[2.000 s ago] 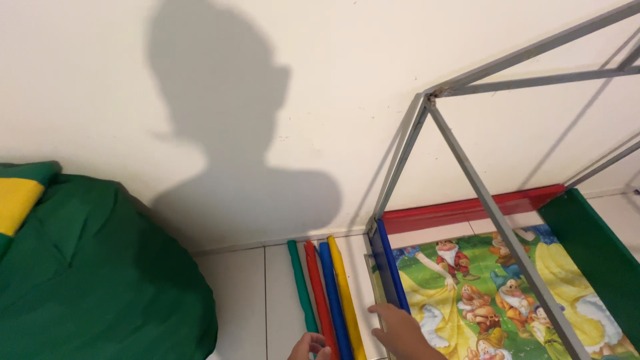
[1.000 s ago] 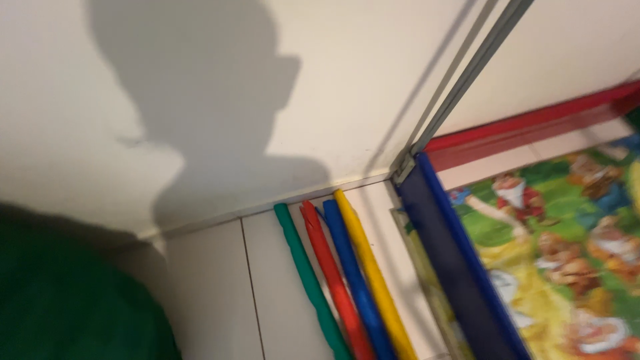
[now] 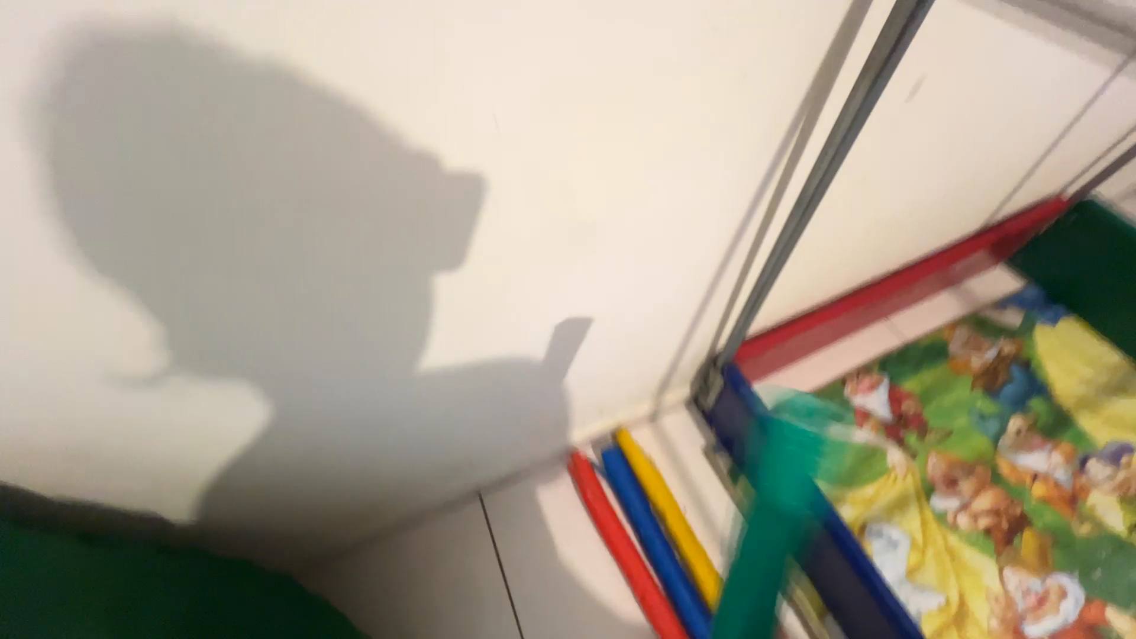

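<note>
A green tube-shaped cover (image 3: pixel 770 524), blurred by motion, is raised off the floor, its upper end in front of the blue padded edge. Its lower end runs out of the bottom of the view, and whatever holds it is hidden. Neither my left hand nor my right hand shows. On the tiles by the wall lie a red tube (image 3: pixel 621 541), a blue tube (image 3: pixel 657 541) and a yellow tube (image 3: pixel 670 515), side by side.
A grey metal frame (image 3: pixel 821 177) rises at the right. Blue (image 3: pixel 839 550), red (image 3: pixel 905 280) and dark green (image 3: pixel 1087 257) padded edges surround a cartoon-printed mat (image 3: pixel 963 435). A green beanbag-like thing (image 3: pixel 133 577) is at lower left.
The green tube, lying left of the red one in both earlier frames, is now off the floor and over to the right. My hands, seen two seconds ago, are out of view.
</note>
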